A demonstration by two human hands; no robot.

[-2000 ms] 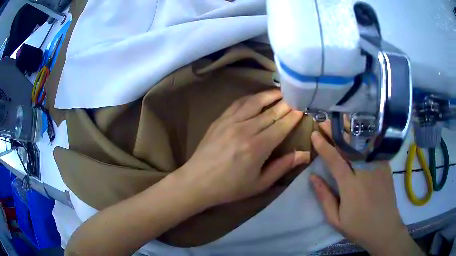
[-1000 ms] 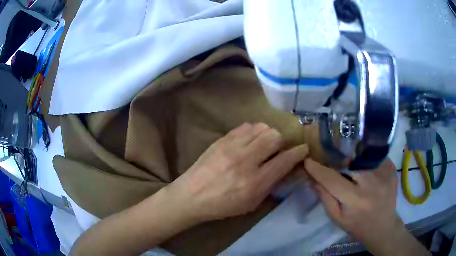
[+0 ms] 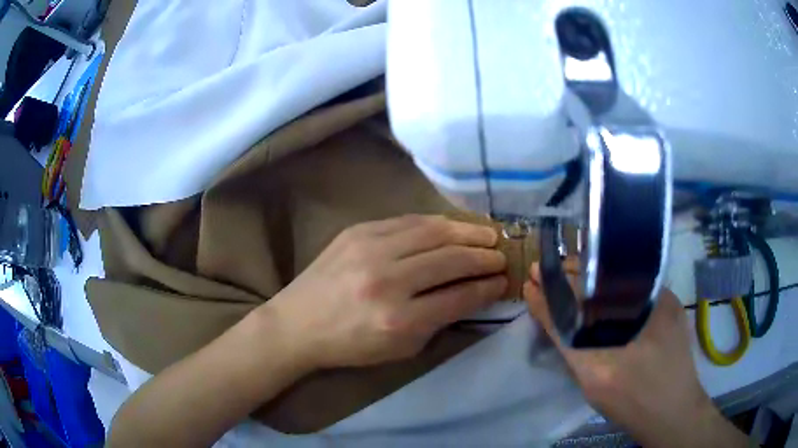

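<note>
A brown cloth panel [image 3: 324, 188] lies in folds left of the sewing machine head [image 3: 472, 96], with a pale cloth [image 3: 219, 105] behind it and pale cloth under its front edge. My left hand [image 3: 394, 289] lies flat on the brown cloth, its fingertips beside the presser foot [image 3: 516, 232]. My right hand [image 3: 612, 367] is right of the foot, partly hidden behind the chrome guard [image 3: 621, 236]. Its fingertips are at the cloth edge; whether they pinch it I cannot tell. The needle point is too small to see.
Scissors with a yellow handle loop [image 3: 723, 331] and a green one lie on the right, behind the grey tension knob [image 3: 724, 276]. Coloured-handled tools [image 3: 58, 166] and a clear container [image 3: 33, 234] are at the left. A blue bin [image 3: 52, 385] is below the table at lower left.
The machine head appears further left and larger. My left hand has flattened, fingers together beside the foot. My right hand has moved slightly behind the guard. The cloth has shifted slightly left in view.
</note>
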